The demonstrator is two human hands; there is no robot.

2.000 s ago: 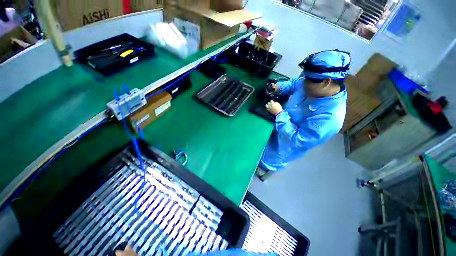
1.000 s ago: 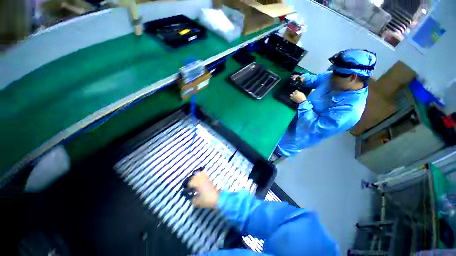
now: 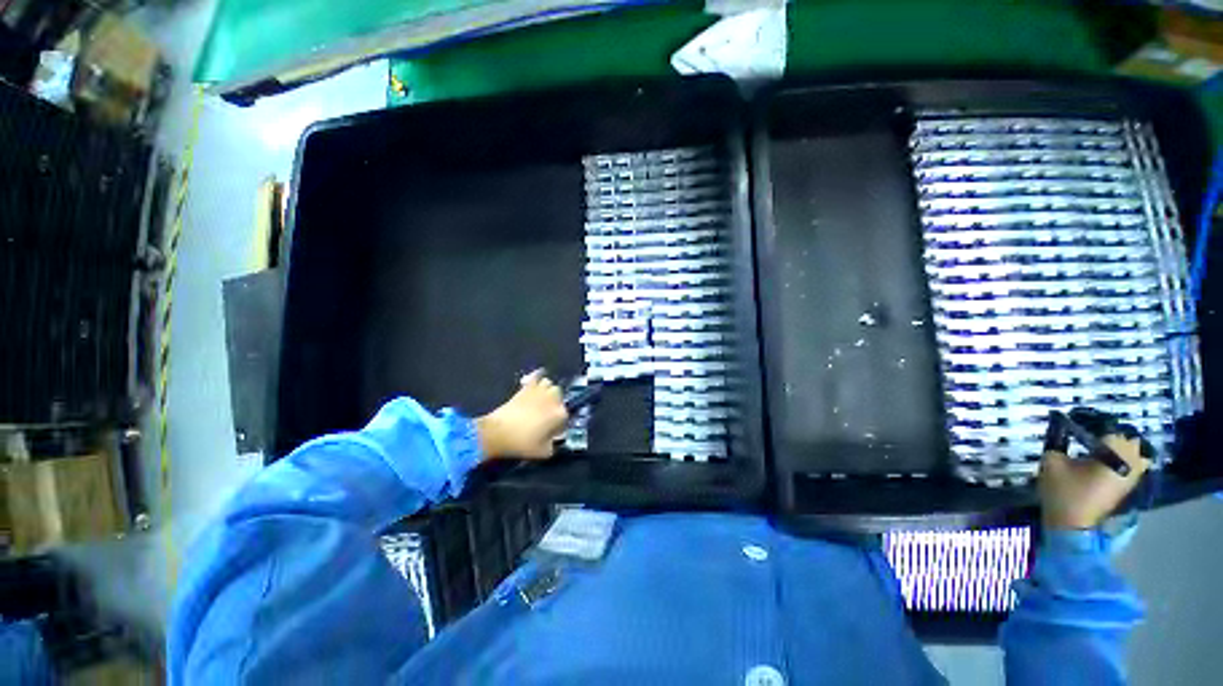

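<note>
Two large black trays stand side by side. The left tray (image 3: 443, 241) holds silver-white parts (image 3: 657, 255) in tight rows along its right side. The right tray (image 3: 838, 201) holds more rows of silver-white parts (image 3: 1046, 268) on its right. My left hand (image 3: 527, 418) is over the left tray's lower part, at the end of the rows, with fingers at a small dark and pale piece; the grip is blurred. My right hand (image 3: 1089, 476) is over the right tray's lower right corner and holds a black hand tool (image 3: 1100, 442).
Tiny pale specks lie on the right tray's floor. A lower tray of pale rows (image 3: 959, 570) shows below the right tray. A white wrap (image 3: 738, 43) lies behind the trays by the green bench (image 3: 885, 40). A blue cable (image 3: 1200, 255) crosses the far right. A badge (image 3: 579, 533) hangs at my waist.
The view has swung left and down, so both trays show and the coworker is out of view. My left hand has come into view over the left tray.
</note>
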